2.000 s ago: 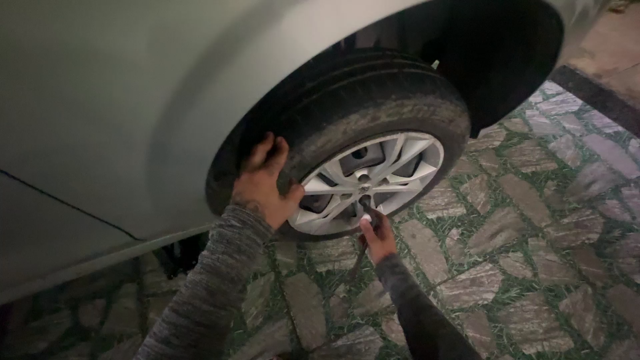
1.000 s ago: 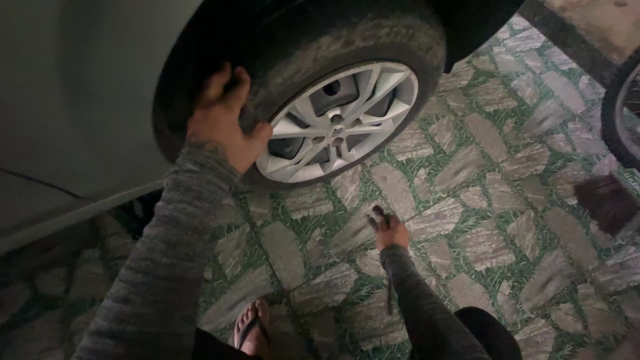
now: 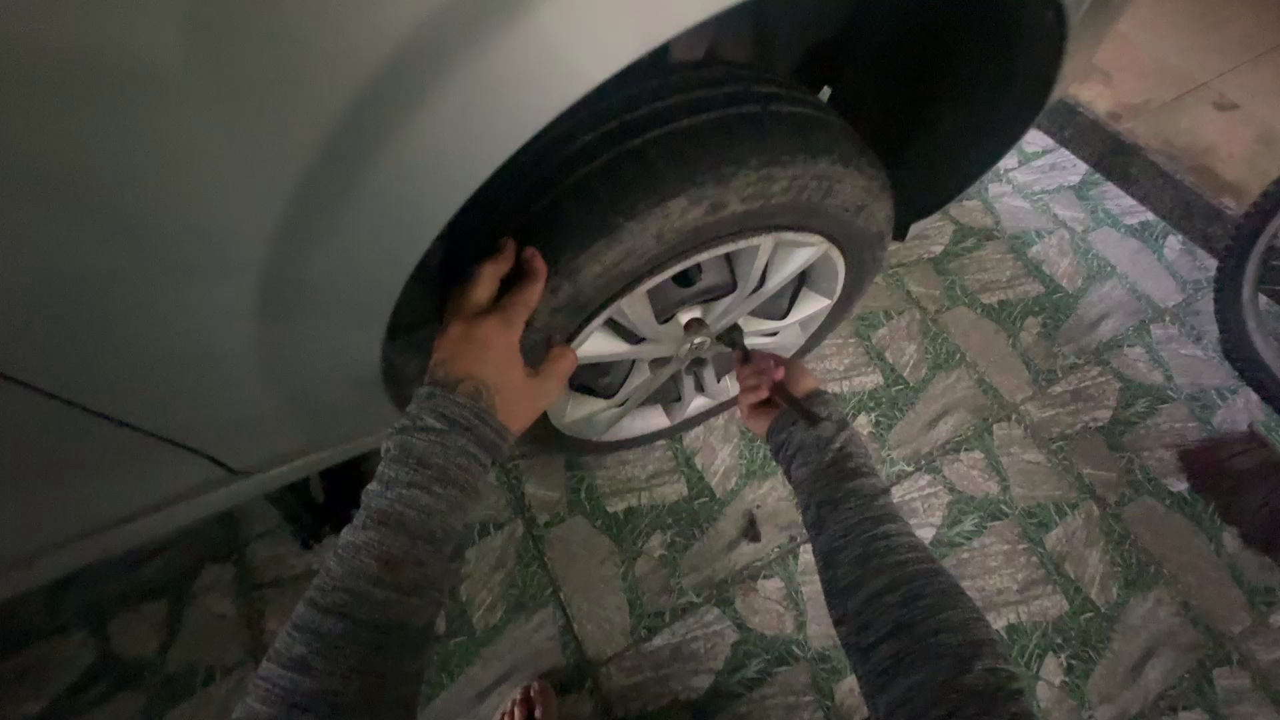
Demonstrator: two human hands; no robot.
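A car wheel with a silver multi-spoke rim point(image 3: 640, 330) and black tire point(image 3: 720, 150) sits in the wheel arch of a silver car point(image 3: 250, 200). My left hand point(image 3: 495, 350) rests against the left side of the tire, its fingers apart and the thumb near the rim's edge. At the right of the hub, my right hand point(image 3: 775, 390) is closed on a dark metal lug wrench point(image 3: 795, 402). The wrench's head meets the wheel beside the center cap, over a lug position. Its shaft runs back past my wrist. The lug nut under the head is hidden.
Irregular stone paving point(image 3: 590, 580) with grass pattern between the slabs spreads under the wheel. Part of a bicycle wheel point(image 3: 1250, 290) shows at the right edge, with a dark reddish object point(image 3: 1235, 480) below it. Toes of a foot point(image 3: 530, 700) show at the bottom.
One second ago my right hand was away from the wheel, over the paving; now it is at the hub with the wrench. My left hand has stayed on the tire. The view has shifted.
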